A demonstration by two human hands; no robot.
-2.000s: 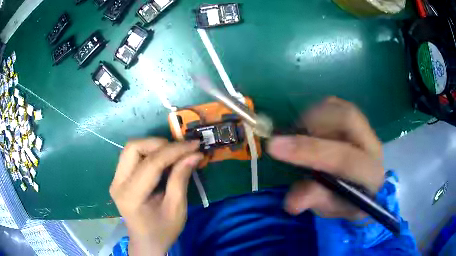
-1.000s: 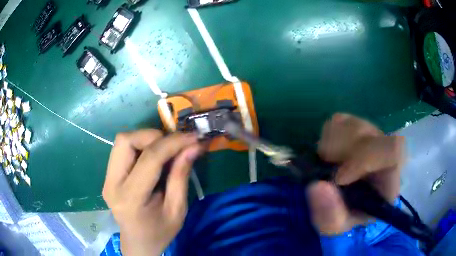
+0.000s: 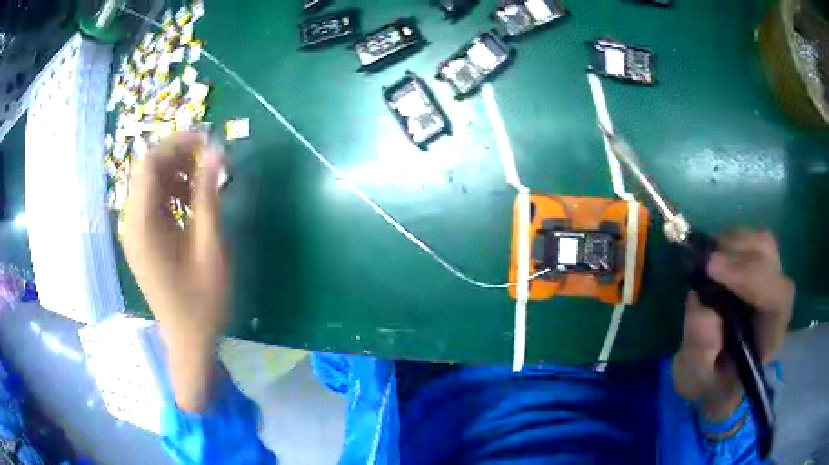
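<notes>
A black device housing [image 3: 582, 252] with a silver patch sits in the orange fixture [image 3: 550, 289]. Two white tape strips [image 3: 521, 331] cross the fixture. A thin pale solder wire [image 3: 396, 223] runs from the upper left and ends at the housing's left side. My left hand [image 3: 182, 218] is blurred over the pile of small leaded components [image 3: 168, 80]; I cannot tell whether its fingers hold one. My right hand [image 3: 741, 300] grips the soldering iron [image 3: 738, 341] by its black handle. Its tip points up and left, raised beyond the fixture's upper right side, touching no housing.
Several waiting housings [image 3: 416, 109] lie beyond the fixture, one at the upper right. A tan ring with metal wool [image 3: 784, 64] is at the upper right edge. Stacked white sheets or trays [image 3: 68, 182] stand along the left edge. A green spool-like part [image 3: 100, 20] is at the upper left.
My left hand has left the housing and moved left to the component pile. My right hand has drawn the iron tip away from the housing. The view has shifted left.
</notes>
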